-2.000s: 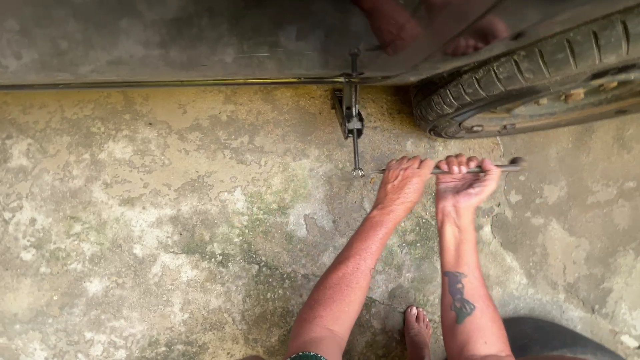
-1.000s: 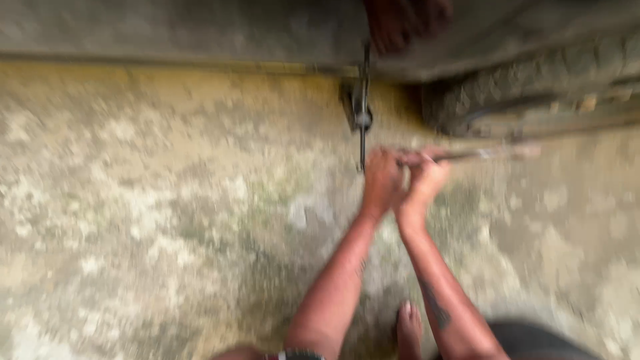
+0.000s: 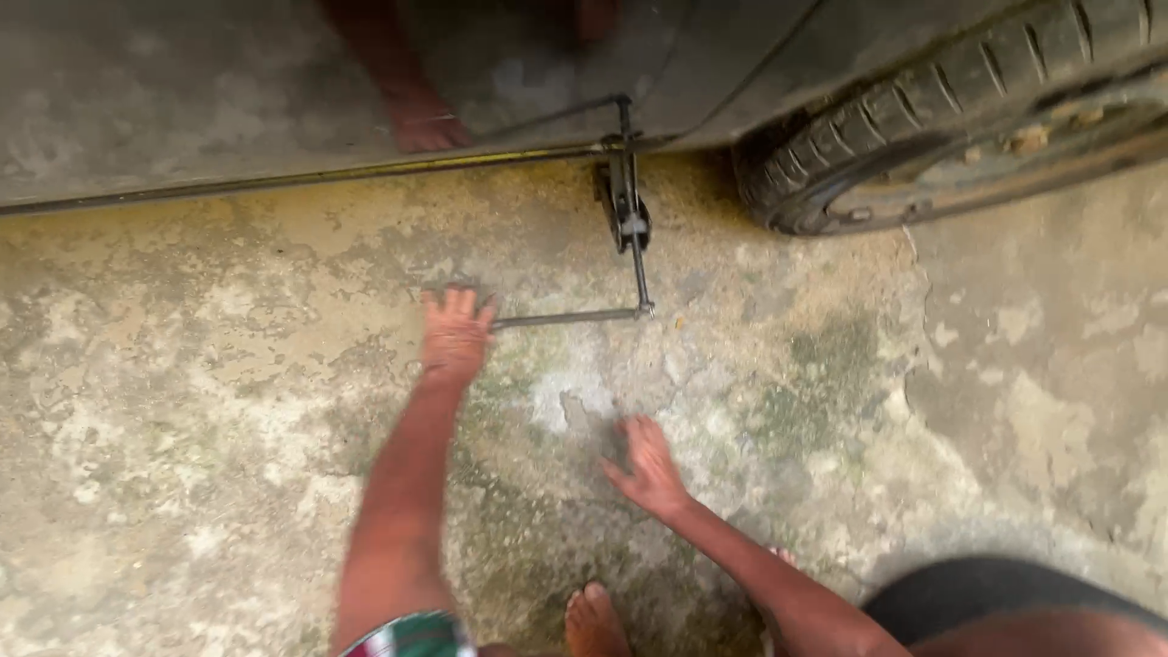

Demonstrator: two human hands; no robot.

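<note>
A scissor jack (image 3: 630, 214) stands under the sill of a dark car, and its screw rod reaches out toward me. A metal bar (image 3: 566, 318) meets the rod's outer end and lies out to the left. My left hand (image 3: 456, 336) is at the bar's left end, palm down with fingers spread; whether it presses on the bar or only touches it cannot be told. Lower and to the right, my right hand (image 3: 650, 465) is over the concrete, blurred, with its thumb apart from the fingers and nothing in it.
The dark car's lower side panel (image 3: 228, 100) runs across the top and mirrors my arms. A wheel with a worn tire (image 3: 858, 137) is right of the jack. Below are stained, cracked concrete (image 3: 228, 411), my bare foot (image 3: 595, 620) and a dark rounded object (image 3: 995, 593) at the lower right.
Both hands were together on the bar right of the rod's end. Now the bar points left, my left hand is at its left end, and my right hand has let go and is lower.
</note>
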